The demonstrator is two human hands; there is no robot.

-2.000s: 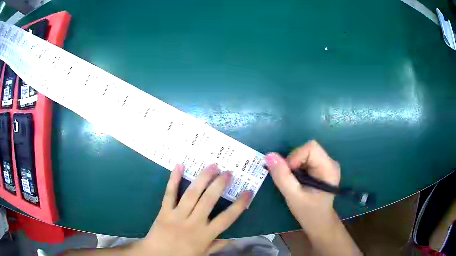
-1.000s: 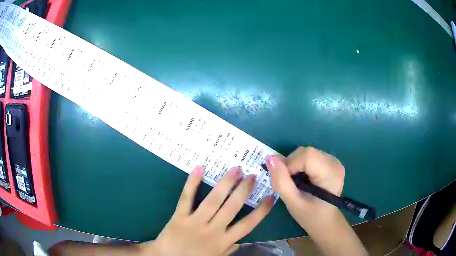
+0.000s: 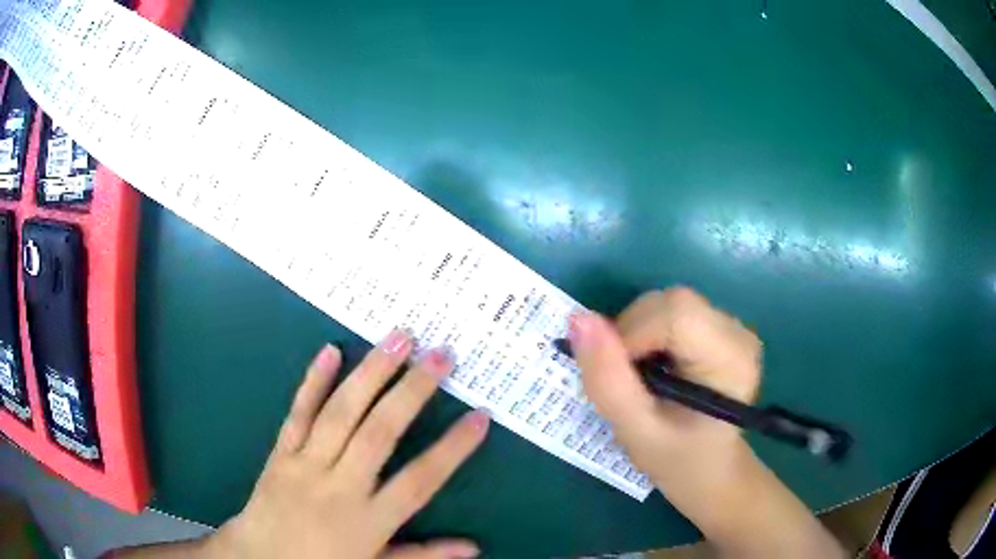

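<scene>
A long white label strip (image 3: pixel 328 207) with rows of small print runs diagonally from the upper left to the lower middle of the green worktop. My right hand (image 3: pixel 672 382) holds a black marker pen (image 3: pixel 743 413), its tip at the print near the strip's lower right end. My left hand (image 3: pixel 355 459) lies with fingers spread, its fingertips on the strip's lower edge; it grips nothing. The strip's end sticks out below my right hand.
A red foam phone tray (image 3: pixel 122 360) stands at the left, holding black phones (image 3: pixel 57 317) in its slots. The strip's far end passes over the tray. A pale curved line (image 3: pixel 945 44) crosses the upper right. Part of a person (image 3: pixel 967 513) shows at the lower right.
The strip has shifted down and right, so more of its end extends past the pen. My left hand has moved left along its edge. My right hand still holds the pen.
</scene>
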